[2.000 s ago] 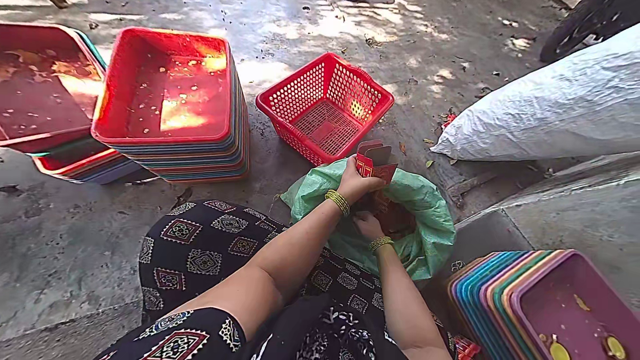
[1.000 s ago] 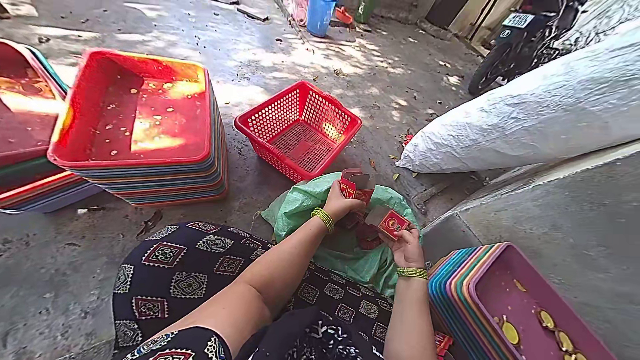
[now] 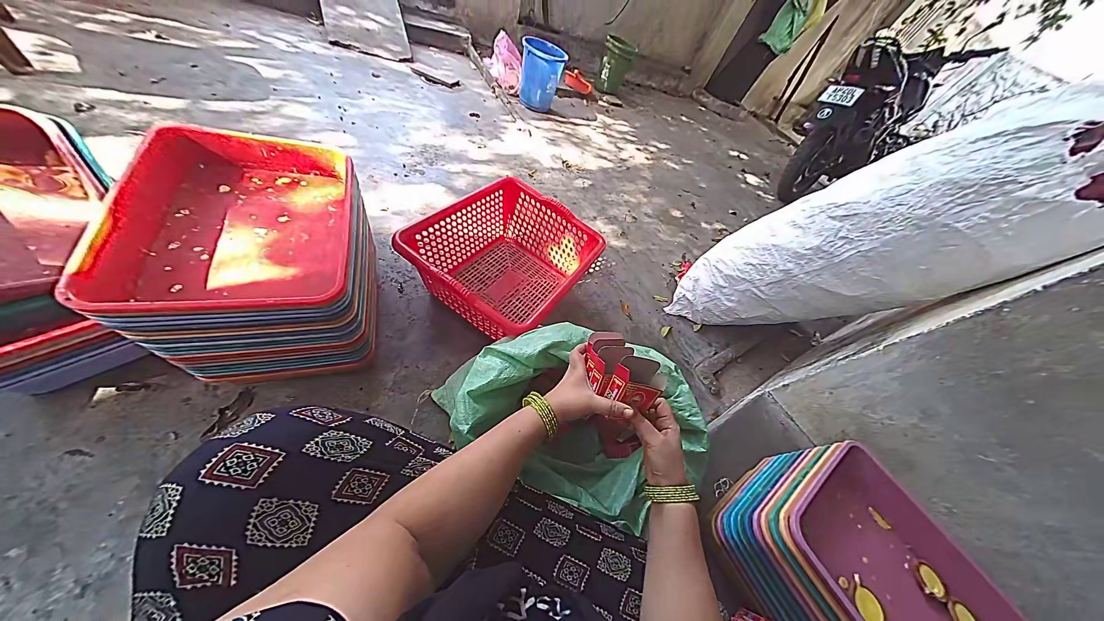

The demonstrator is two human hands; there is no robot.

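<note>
Several small red cardboard boxes [image 3: 621, 375], their end flaps standing up, are bunched together above a green woven plastic sack [image 3: 492, 379]. My left hand [image 3: 580, 392] grips them from the left, with its thumb across the front. My right hand [image 3: 660, 435] pinches their lower right edge. More red boxes lie partly hidden in the sack's mouth below both hands. An empty red perforated plastic basket [image 3: 500, 259] sits on the ground just beyond the sack.
Stacked plastic trays [image 3: 224, 306] stand at the left, with more trays [image 3: 52, 259] beside them. Another stack [image 3: 776, 517] is tilted at the lower right, near a concrete ledge [image 3: 966, 388]. A long white sack [image 3: 880, 233] leans at the right. Farther off are a blue bucket [image 3: 542, 73] and a motorcycle [image 3: 849, 121].
My right hand was down in the sack, then held a red box apart from my left hand. Now both hands are together on the bunched boxes. The view has tilted up.
</note>
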